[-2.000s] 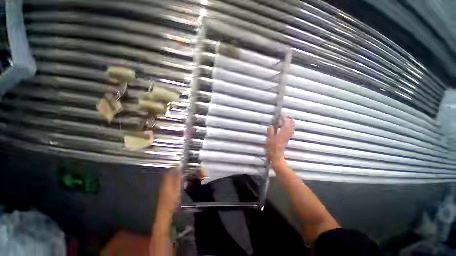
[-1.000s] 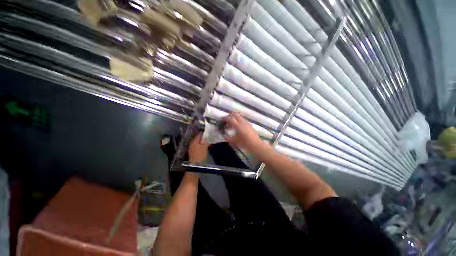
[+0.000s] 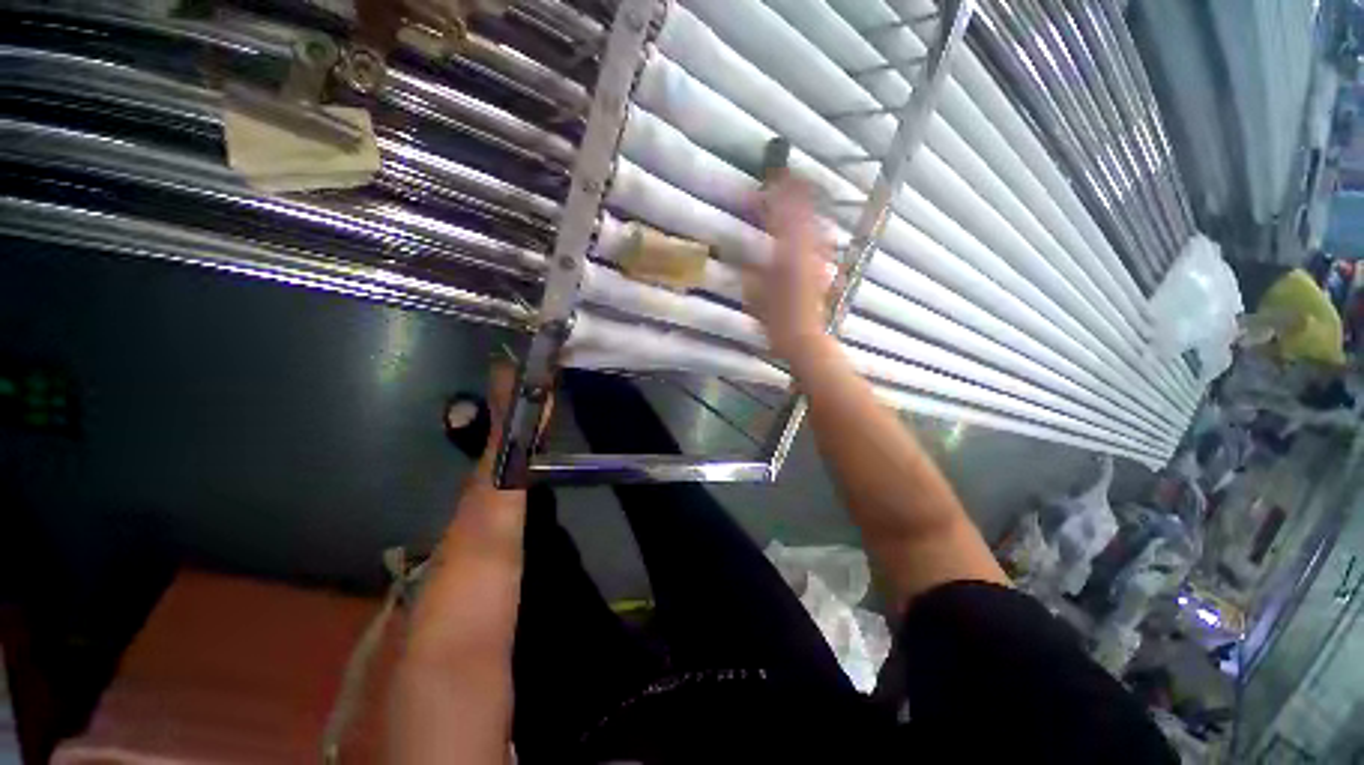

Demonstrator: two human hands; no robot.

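Observation:
White cloth (image 3: pixel 718 194) follows the long metal tubes in ribs. A silver rectangular frame (image 3: pixel 581 209) lies across them, its near end sticking out past the rack edge. A tan pad (image 3: pixel 663 257) lies on the cloth inside the frame. My right hand (image 3: pixel 793 269) is blurred over the cloth near the frame's right bar. A small dark piece (image 3: pixel 775 154) shows at its fingertips; whether it is held is unclear. My left hand (image 3: pixel 509 401) is at the frame's near left corner, mostly hidden by the bar, so its grip is unclear.
Bare tubes (image 3: pixel 449 224) extend left, with a tan pad (image 3: pixel 299 147) and metal clips (image 3: pixel 337 67) on them. An orange bin (image 3: pixel 225 665) stands on the floor at lower left. Bagged items (image 3: pixel 1077 523) are at right. A clear plastic bag (image 3: pixel 1197 307) hangs at the rack's far end.
My right hand has left the cloth's near left corner, where both hands were together, and moved up and right over the cloth. A tan pad now shows on the cloth. The view has shifted.

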